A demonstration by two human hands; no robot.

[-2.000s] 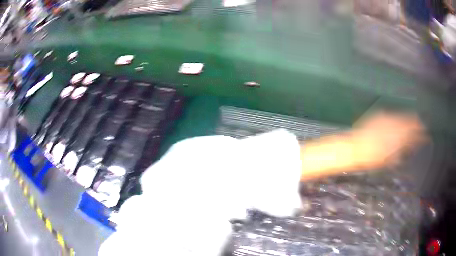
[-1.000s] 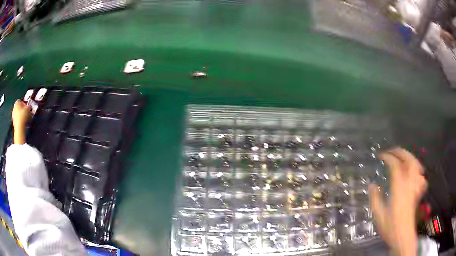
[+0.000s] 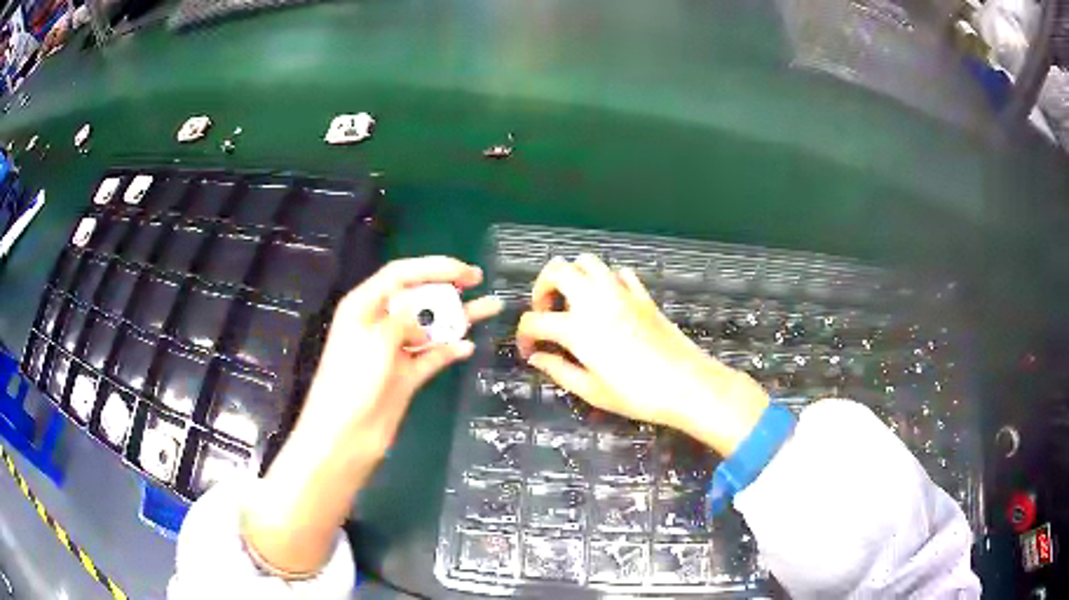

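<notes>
My left hand (image 3: pixel 381 340) holds a white housing (image 3: pixel 446 314) with a dark round opening at its fingertips, between the two trays. My right hand (image 3: pixel 610 334), with a blue wrist strap (image 3: pixel 756 451), is over the upper left part of the clear tray (image 3: pixel 469 568). Its fingers are curled together close to the housing, not touching it. Whether the right fingertips hold a small part cannot be told. The black tray (image 3: pixel 235 311) is at left, with white housings in its far left corner and along its near edge.
Loose white housings (image 3: pixel 349 129) and small pieces (image 3: pixel 498 151) lie on the green mat (image 3: pixel 656 141) beyond the trays. A red button (image 3: pixel 1021 510), a silvery round button (image 3: pixel 1007 441) and a lit red display (image 3: pixel 1039 547) are at the right edge. A blue bin (image 3: pixel 164 508) is below the black tray.
My left hand has come from the black tray's far left corner to the middle with a white housing; one fewer housing shows in that corner. My right hand has moved left from the clear tray's right side.
</notes>
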